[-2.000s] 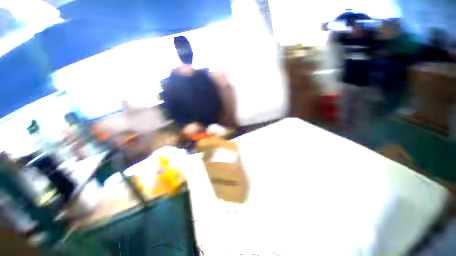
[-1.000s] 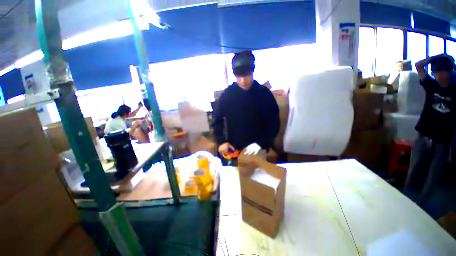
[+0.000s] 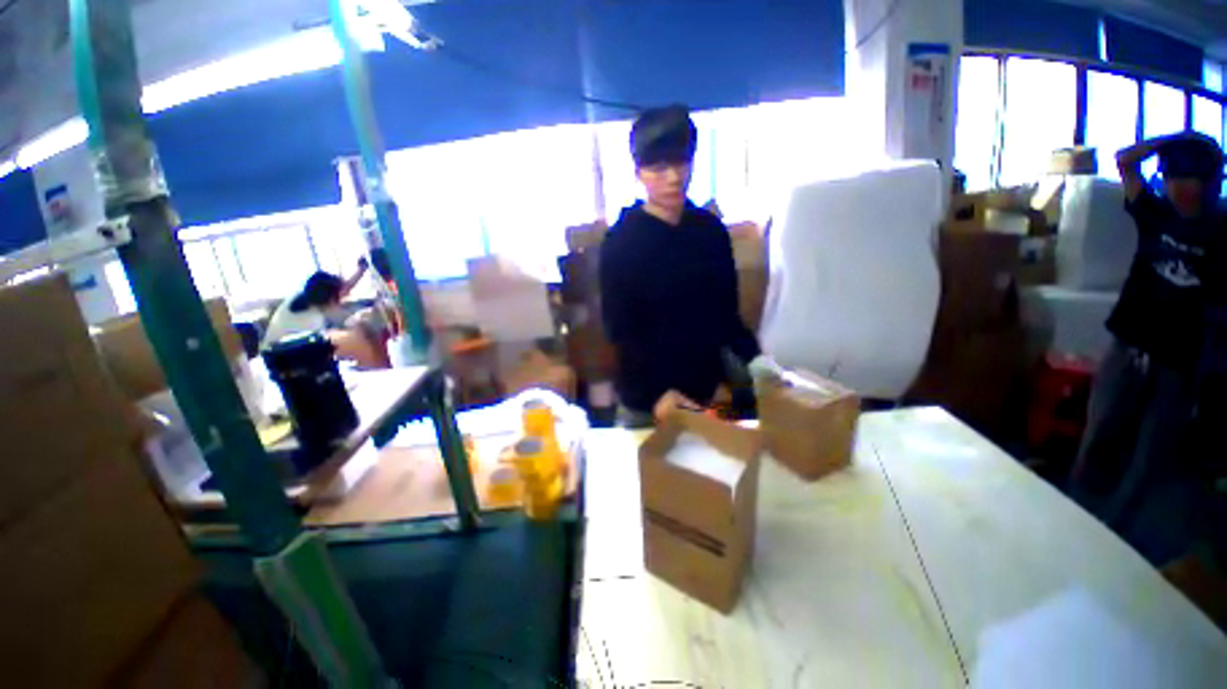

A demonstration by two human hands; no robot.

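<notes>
Neither of my hands is in view. An open small carton [image 3: 697, 536] stands upright on the pale packing table [image 3: 834, 592], with white material inside its top. A second small carton [image 3: 810, 428] stands behind it to the right, also with white showing at its top. The person across the table [image 3: 673, 296] has one hand on or beside the second carton and the other hand behind the first. Something orange-red, partly hidden, shows between the two cartons. A white sheet or foam piece [image 3: 1063, 643] lies at the table's near right.
Yellow tape rolls [image 3: 538, 464] stand left of the table, behind the dark green conveyor [image 3: 458, 606]. Green posts [image 3: 202, 323] rise at left. A black mug [image 3: 312, 390] is on the side bench. Another person [image 3: 1160, 296] stands at right, near a white foam stack [image 3: 854, 276].
The blurred view has steadied. The second carton now shows to the right of the first, with the person's hand at it. The person across stands more upright.
</notes>
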